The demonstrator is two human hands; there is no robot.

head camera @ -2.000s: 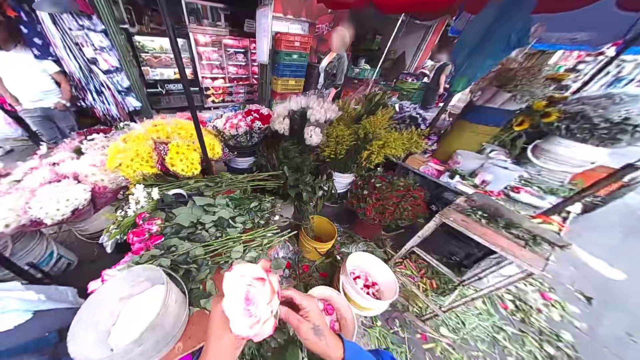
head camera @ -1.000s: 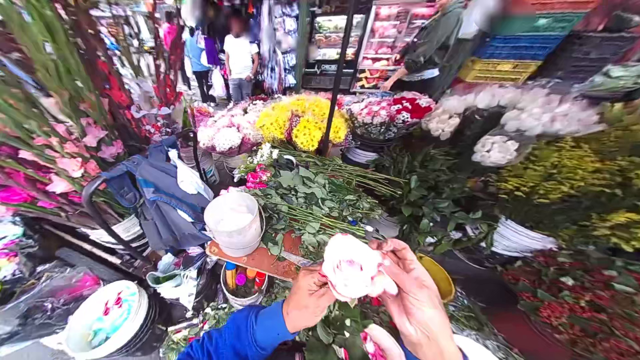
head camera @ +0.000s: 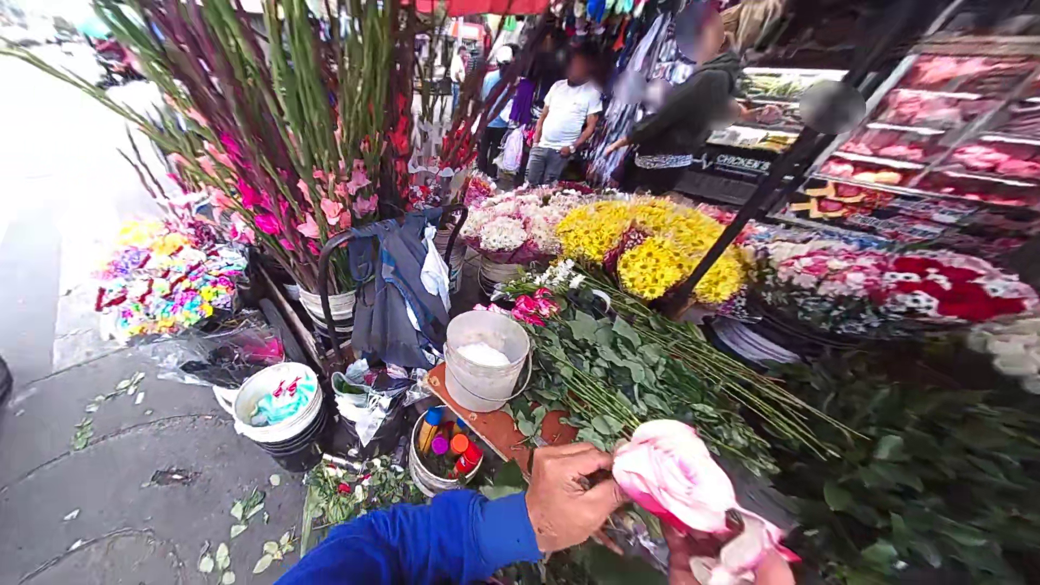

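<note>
A pink and white rose bloom [head camera: 678, 475] is held low at the right of the head view. My left hand [head camera: 573, 494], below a blue sleeve, has its fingers bent at the bloom's left side; whether they grip a petal is hidden. My right hand [head camera: 723, 556] is under the flower, closed around its base, partly covered by loose pink petals [head camera: 743, 548]. Behind the hands, long green cut stems with leaves [head camera: 617, 366] lie across an orange-brown board [head camera: 487, 426]. A whitish plastic bucket [head camera: 486, 357] stands on that board.
Below the board is a bucket of coloured bottles [head camera: 443, 455]. Left stand a white bucket [head camera: 280, 402], a dark blue garment on a metal frame [head camera: 398, 284] and tall gladiolus stems [head camera: 325, 122]. Yellow flowers [head camera: 658, 244] and a slanting dark pole [head camera: 747, 211] are behind. Several people stand farther back.
The view has swung far to the left. My right hand has moved from beside the bloom to beneath it, and loose petals now show there.
</note>
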